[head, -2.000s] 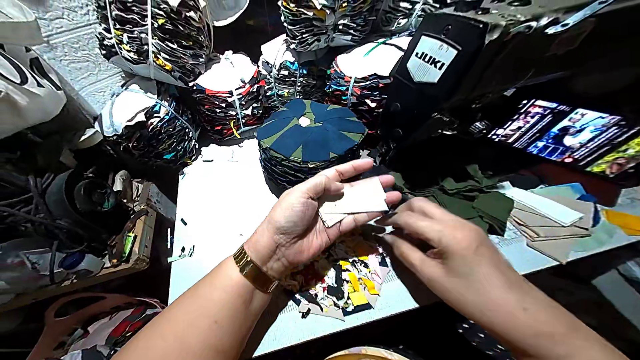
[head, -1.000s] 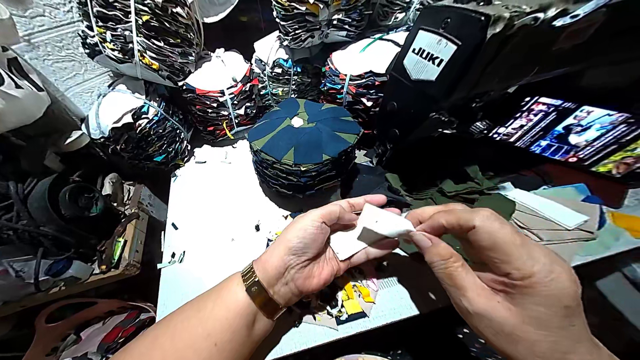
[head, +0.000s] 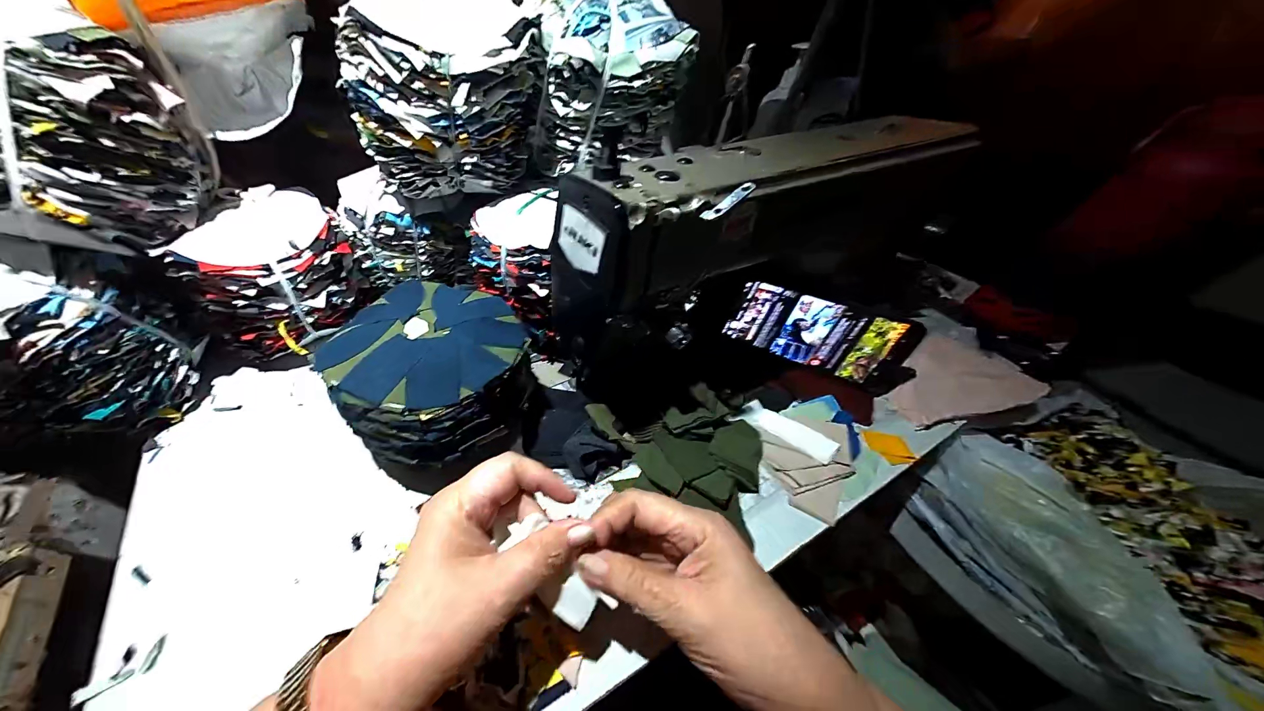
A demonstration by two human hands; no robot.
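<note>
White fabric pieces are pinched between my two hands, low in the middle of the head view. My left hand grips them between thumb and fingers, and a wristband shows at its wrist. The thumb and fingertips of my right hand hold the same pieces from the other side. Just beyond my hands is a round stack of fabric pieces with a blue and olive segmented top. Dark green fabric pieces lie to its right, below the head of a Juki sewing machine.
Several tied bundles of fabric stand along the back and left. A lit phone rests beside the machine. Beige fabric pieces lie near the right edge of the white table. A plastic bag is at the right.
My fingertips have come together on the white pieces, which lay on my open left palm two seconds ago. The view has swung to the right.
</note>
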